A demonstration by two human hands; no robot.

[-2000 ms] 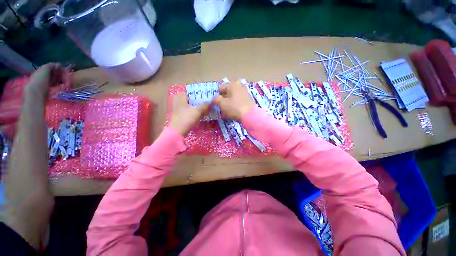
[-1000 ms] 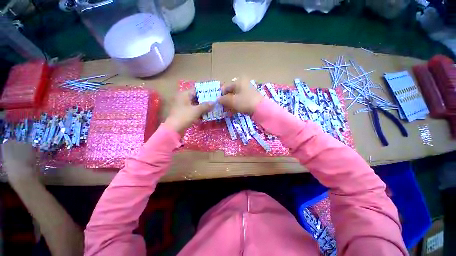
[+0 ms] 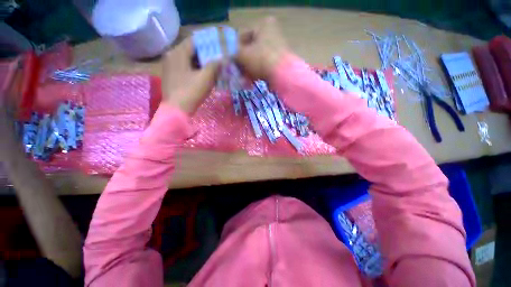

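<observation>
My left hand (image 3: pixel 187 75) holds a partly split panel section (image 3: pixel 207 46), a small white block of joined boards, above the far edge of the pink bubble wrap (image 3: pixel 215 123). My right hand (image 3: pixel 263 49) is blurred, at the block's right side; its fingertips are close to the block, and I cannot tell what they grip. Blurred board shapes show just below the block. Loose single PCBs (image 3: pixel 269 115) lie in a pile on the pink wrap, partly hidden by my right forearm.
Diagonal cutters (image 3: pixel 434 120) lie beside waste strips (image 3: pixel 406 61), waiting panels (image 3: pixel 465 83) and scraps (image 3: pixel 483 132) at right. A blue bin (image 3: pixel 462 196) is below the bench edge. A white tub (image 3: pixel 137 28) stands behind. Another person's arm (image 3: pixel 42 207) is at left, near a bubble-wrapped pack (image 3: pixel 117 120).
Both hands have moved up and away from me with the block, which looks narrower than at first. The view has shifted. The other person's arm has moved.
</observation>
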